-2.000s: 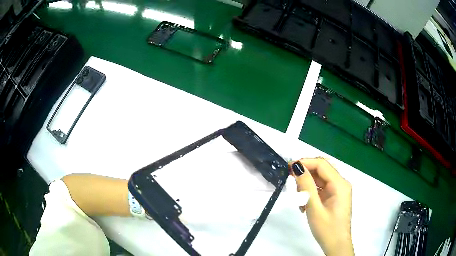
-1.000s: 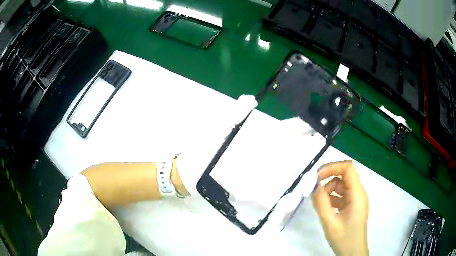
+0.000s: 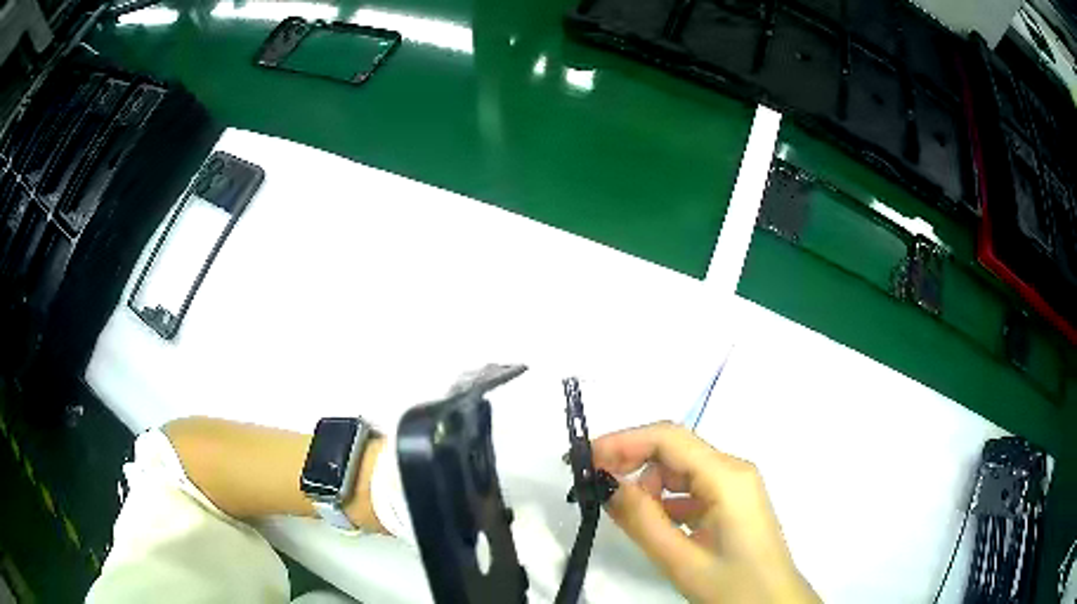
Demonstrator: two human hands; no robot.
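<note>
A black phone middle frame is held up over the white mat, tilted steeply, its lower end cut off by the picture's bottom. My left hand, in a white glove that blends into the mat, holds it; its fingers are mostly hidden. My bare right hand has its fingertips at the frame's thin right side. A dark spot there may be nails or a small part; I cannot tell. Thin blue tweezers stick up from behind my right fingers.
A single frame lies at the mat's left end. Another frame lies on the green belt, with more at right beyond a white strip. Stacked frames stand at the mat's right edge. Black trays are at far side and left.
The held frame has turned from facing me to nearly edge-on and come down towards me. My right hand has moved left to its edge. The watch face has turned into view.
</note>
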